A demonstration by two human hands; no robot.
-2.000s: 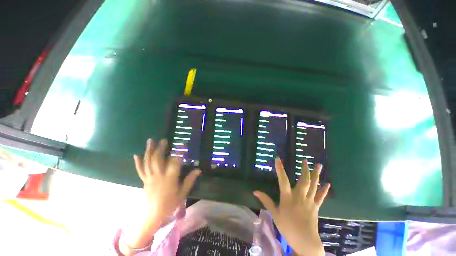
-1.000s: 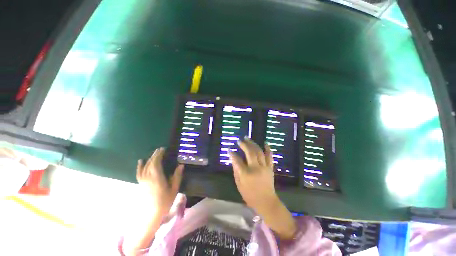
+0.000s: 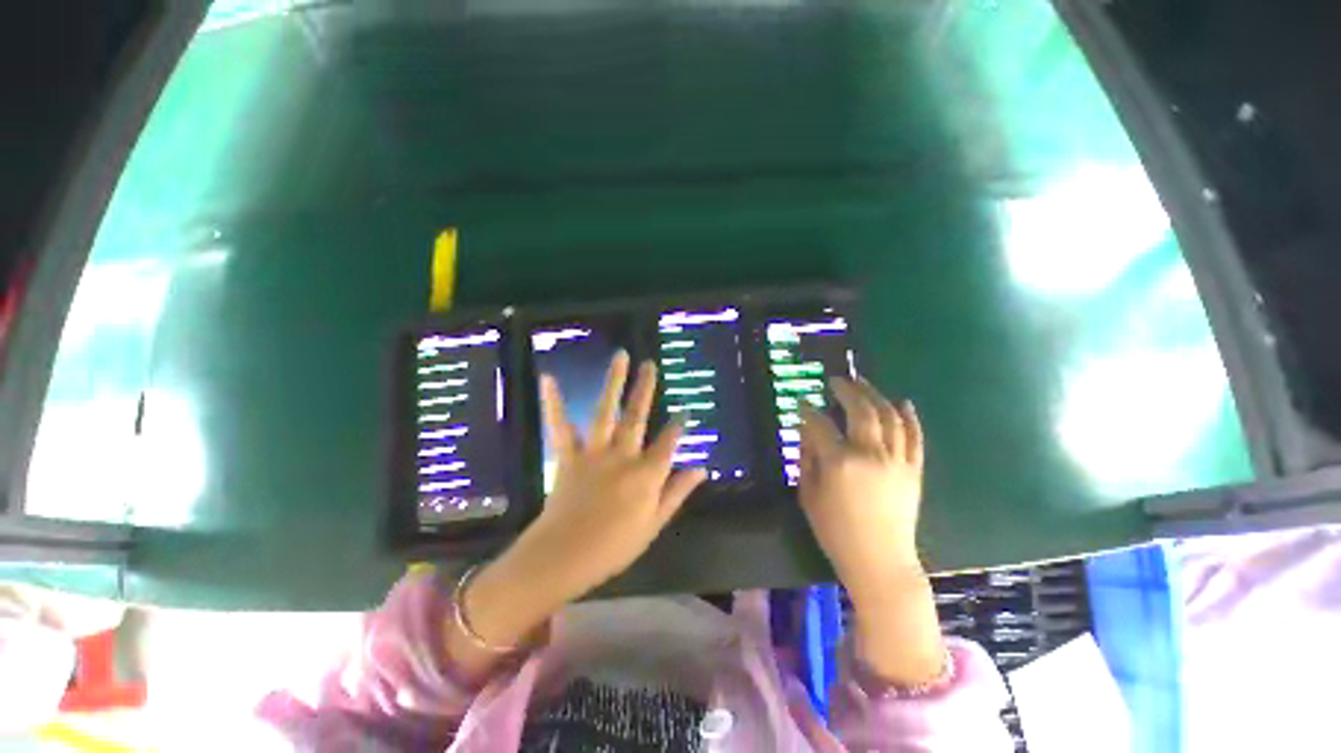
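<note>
A black phone tray (image 3: 397, 441) lies on the green mat with smartphones side by side. The far left smartphone (image 3: 460, 419) shows a black test menu. The second smartphone (image 3: 562, 341) shows a blue screen, partly covered by my left hand (image 3: 603, 471), whose fingers are spread over it. The third smartphone (image 3: 700, 386) shows a black menu. My right hand (image 3: 865, 478) is over the lower right of the rightmost smartphone (image 3: 794, 346), fingers bent and holding nothing; that phone shows green and white menu lines. Whether fingertips touch the screens is unclear.
A yellow tape marker (image 3: 444, 269) is on the mat behind the tray's left end. A blue crate (image 3: 1135, 618) with black slotted racks (image 3: 1015, 606) and a white paper sheet (image 3: 1071, 699) is at lower right. A red object (image 3: 100, 674) is at lower left.
My left hand has moved right onto the second phone, my right hand right to the rightmost one. The second phone's screen has changed from black menu to blue. The view has shifted.
</note>
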